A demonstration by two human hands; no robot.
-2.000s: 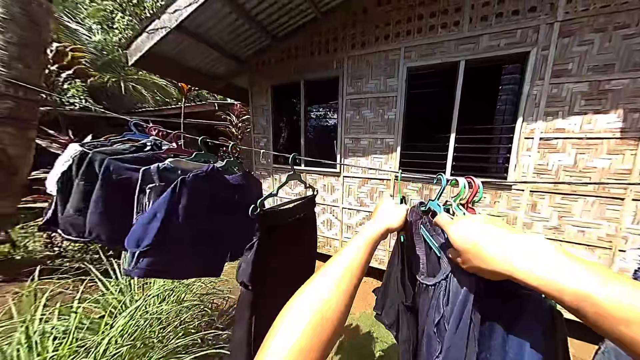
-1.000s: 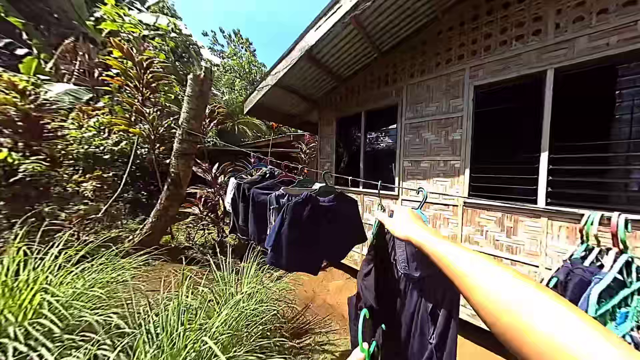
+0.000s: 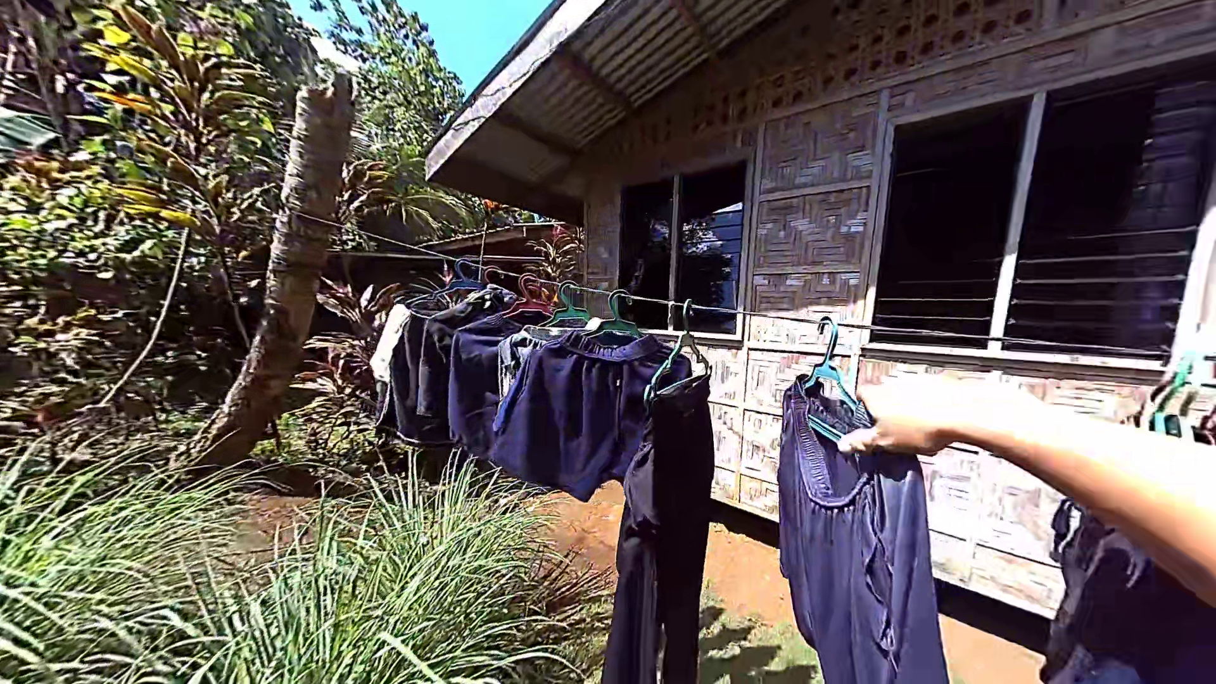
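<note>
My right hand (image 3: 902,413) reaches in from the right edge, its fingers closed on the waistband of dark blue trousers (image 3: 855,541). These trousers are on a teal plastic hanger (image 3: 829,366), whose hook is at the clothesline (image 3: 760,313). Left of them, black trousers (image 3: 665,503) hang from a green hanger (image 3: 679,356). Farther left, navy shorts (image 3: 579,399) hang from another green hanger (image 3: 616,318), beside several dark garments on the same line. My left hand is out of view.
More dark clothes (image 3: 1121,598) and green hangers (image 3: 1173,399) are at the right edge. Behind the line stands a house wall of woven panels (image 3: 817,228) with windows. Long grass (image 3: 380,579) grows below, and a leaning trunk (image 3: 294,256) stands at left.
A hand holding a green hanger at the bottom one second ago is out of view. My right hand is now at the waistband of the dark blue trousers. The view has shifted.
</note>
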